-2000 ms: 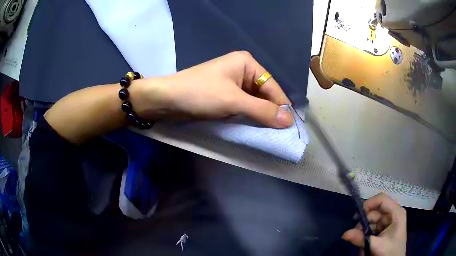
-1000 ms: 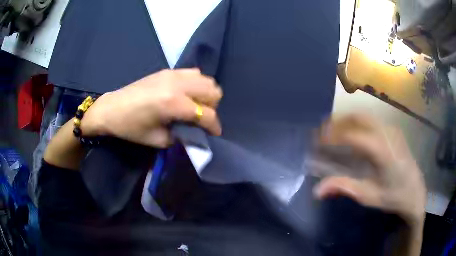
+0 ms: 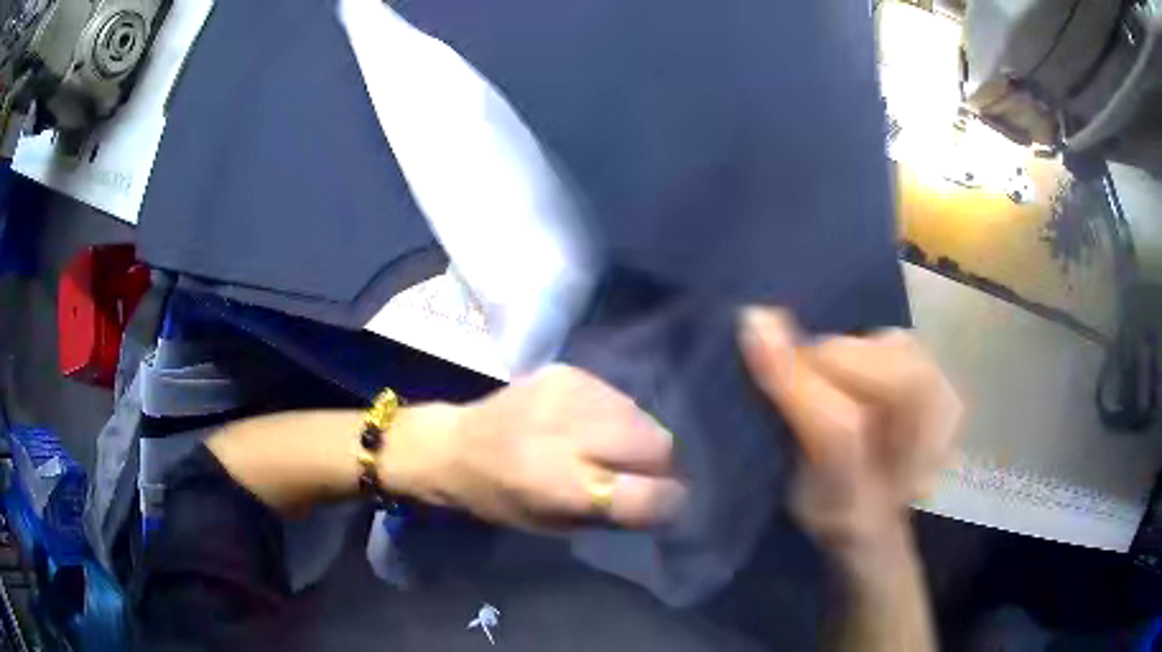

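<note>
The dark panel (image 3: 714, 140) covers much of the table and hangs over its front edge. A white piece (image 3: 472, 166) lies on it as a long strip, its lower end near my left hand. My left hand (image 3: 561, 452), with a ring and a beaded bracelet, is closed on a bunched part of the dark panel. My right hand (image 3: 854, 420) is blurred, at the right side of the same bunched cloth; its fingertips touch or nearly touch it, and its grip is unclear. The corner point cannot be made out.
The sewing machine head (image 3: 1058, 64) is at the upper right, above the worn yellow machine bed (image 3: 975, 236). Scissors (image 3: 1128, 369) lie beside it, loop handles towards me. A red object (image 3: 96, 312) is at left, part of another machine (image 3: 108, 51) at upper left.
The scissors have left my right hand and lie by the machine. The dark cloth has been drawn together and bunched between my hands. My left hand has moved lower, and the white strip has shifted.
</note>
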